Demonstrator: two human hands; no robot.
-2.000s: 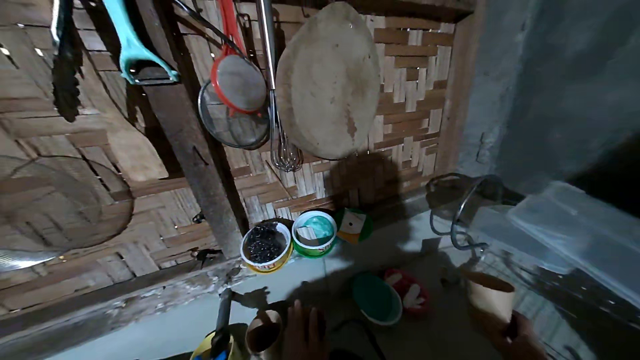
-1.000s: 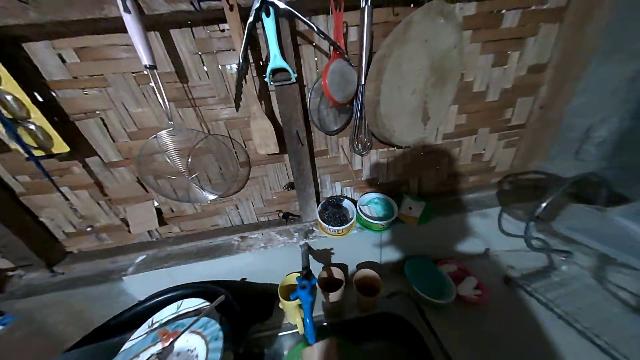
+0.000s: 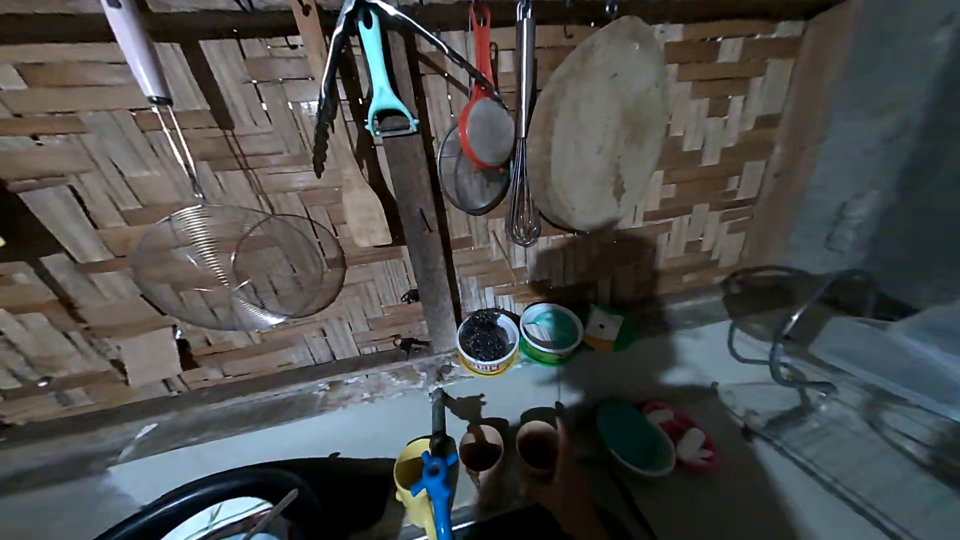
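My right hand [image 3: 566, 480] is at the right side of a brown cup [image 3: 538, 448], its fingers against the cup's side; the dim light hides how firmly they hold. Another brown cup [image 3: 481, 450] stands just left of it. Farther left is a yellow mug [image 3: 412, 480], partly behind a faucet with a blue handle [image 3: 437, 480]. My left hand is not in view.
A black basin [image 3: 217, 480] with a plate and a utensil is at lower left. Behind the cups stand a tub of dark scouring material [image 3: 487, 341] and a green-white tub [image 3: 551, 334]. A green bowl [image 3: 636, 439] and a wire rack [image 3: 817, 457] are at right. Utensils hang on the woven wall.
Two seconds ago a hand held a brown cup at the far right and another hand was by the other cup. Now both cups stand side by side near the faucet. The view has shifted left.
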